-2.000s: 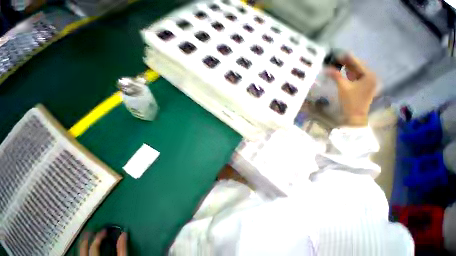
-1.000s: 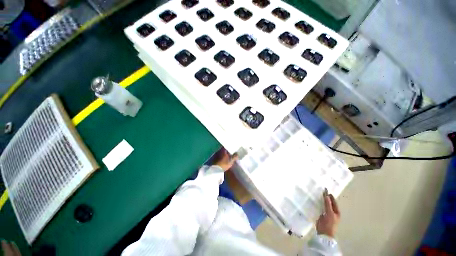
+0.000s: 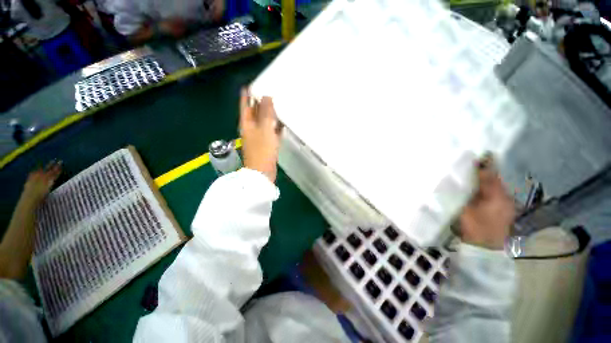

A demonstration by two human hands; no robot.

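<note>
A large white tray point(image 3: 382, 100), blurred and with no housings visible on it, is raised and tilted above the tray stack at centre right. My left hand point(image 3: 261, 137) grips its left edge. My right hand point(image 3: 488, 211), blurred, grips its lower right edge. The side of the white tray stack point(image 3: 321, 184) shows beneath it; the stack's top is hidden. A lower tray of black housings point(image 3: 382, 275) lies below the bench edge, partly covered by my right sleeve.
A component tray point(image 3: 100, 234) lies at left, with another person's hand point(image 3: 45, 175) at its edge. A solvent bottle point(image 3: 224, 157) stands behind my left sleeve. A dark housing point(image 3: 150, 298) lies beside that sleeve. Silvery trays point(image 3: 120, 80) and another worker are across the line.
Both hands have moved up from the lower white tray and now hold a white tray raised over the stack. The lower tray now shows black housings. The view has shifted.
</note>
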